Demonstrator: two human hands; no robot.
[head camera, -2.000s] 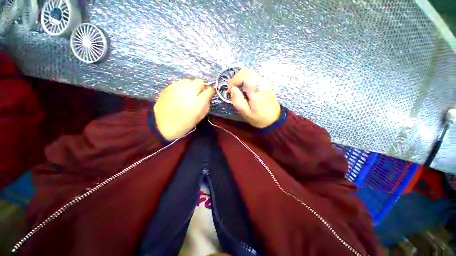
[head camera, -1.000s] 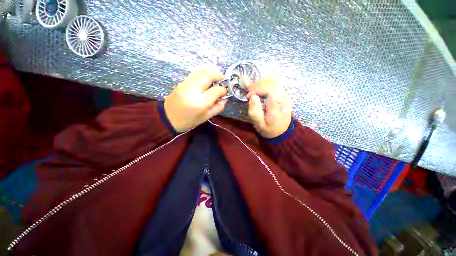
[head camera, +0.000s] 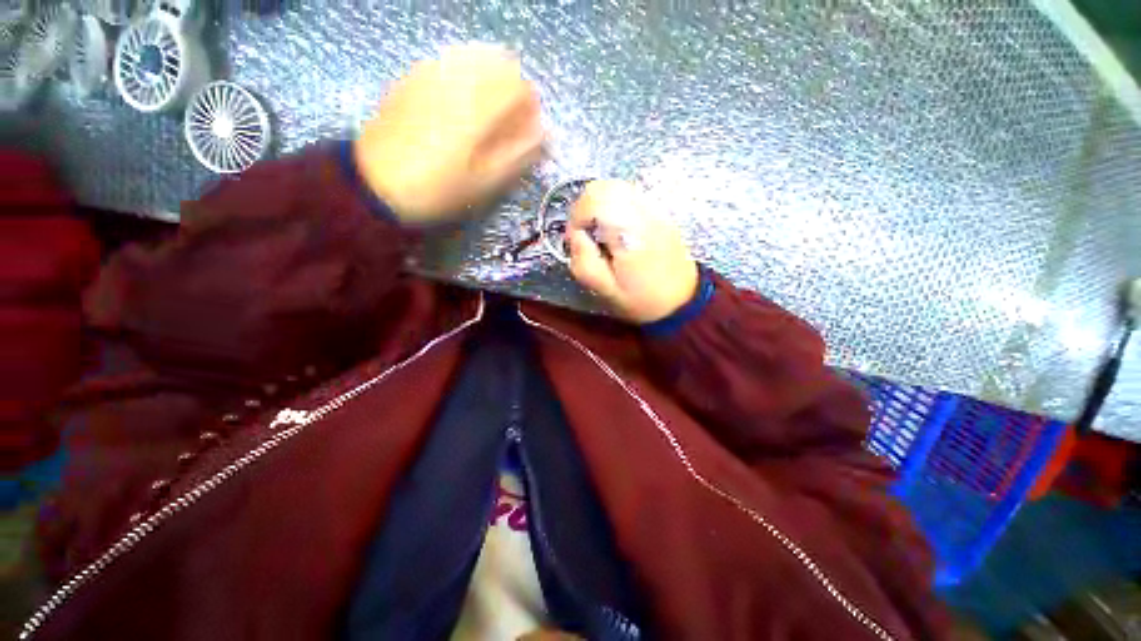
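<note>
A pale fan head (head camera: 554, 218) with an open round ring lies at the bench's near edge, with a short dark neck or strands pointing down-left. My right hand (head camera: 629, 248) grips its right side and covers much of its inside. My left hand (head camera: 453, 132) is blurred and raised up-left of the fan head, apart from it. Its fingertips are hidden, so I cannot tell whether it holds anything. A flat front grille (head camera: 227, 127) with thin radiating spokes lies on the bench at the upper left.
A round unit with a blue centre (head camera: 149, 63) and several blurred pale rings are at the far upper left. The bench has a silvery bubble-textured sheet (head camera: 876, 188). A black cable or tool (head camera: 1106, 363) is at the right edge. A blue slotted basket (head camera: 963, 463) is below the bench.
My left hand has let go of the fan head's neck side and moved up and left. My right hand still holds the fan head, which has shifted slightly left and down.
</note>
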